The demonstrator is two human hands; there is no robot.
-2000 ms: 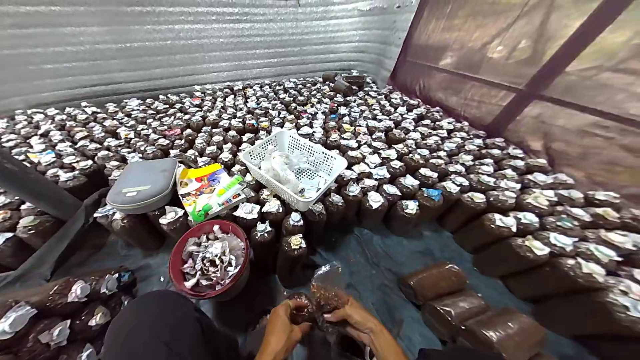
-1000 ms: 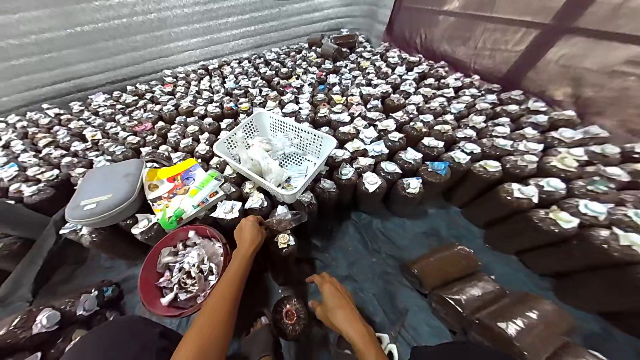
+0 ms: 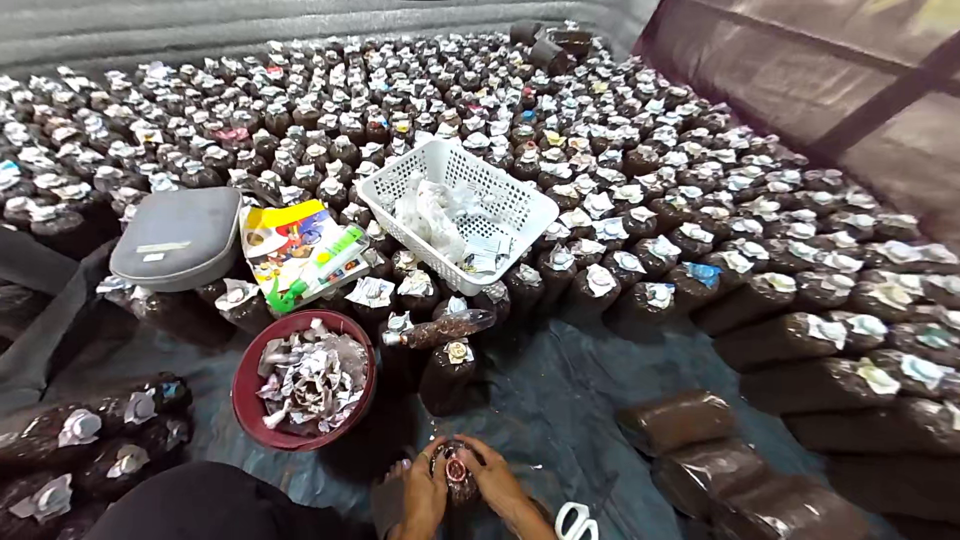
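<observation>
My left hand (image 3: 426, 486) and my right hand (image 3: 491, 480) hold the top of a dark filled plastic bag (image 3: 463, 493) from both sides, down at the bottom middle of the view. A pinkish ring (image 3: 455, 469) shows in the bag's mouth, between my fingers. Just beyond stands a filled bag (image 3: 447, 379) with a paper-covered top. A clear plastic bag of brown grains (image 3: 450, 328) lies across the bag tops there. White scissors handles (image 3: 576, 522) show on the sheet, to the right of my right hand.
A red tub (image 3: 244, 397) of crumpled paper scraps stands at left. Behind are a white plastic basket (image 3: 536, 217), a grey case (image 3: 176, 236) and a colourful printed packet (image 3: 289, 244). Rows of paper-topped bags fill the back. Filled bags (image 3: 720, 465) lie on the dark sheet (image 3: 570, 405) at right.
The grain bag, between my hands two seconds ago, now lies on the bag tops. My left hand has come back from there to the dark bag, and my right hand has closed in on it too.
</observation>
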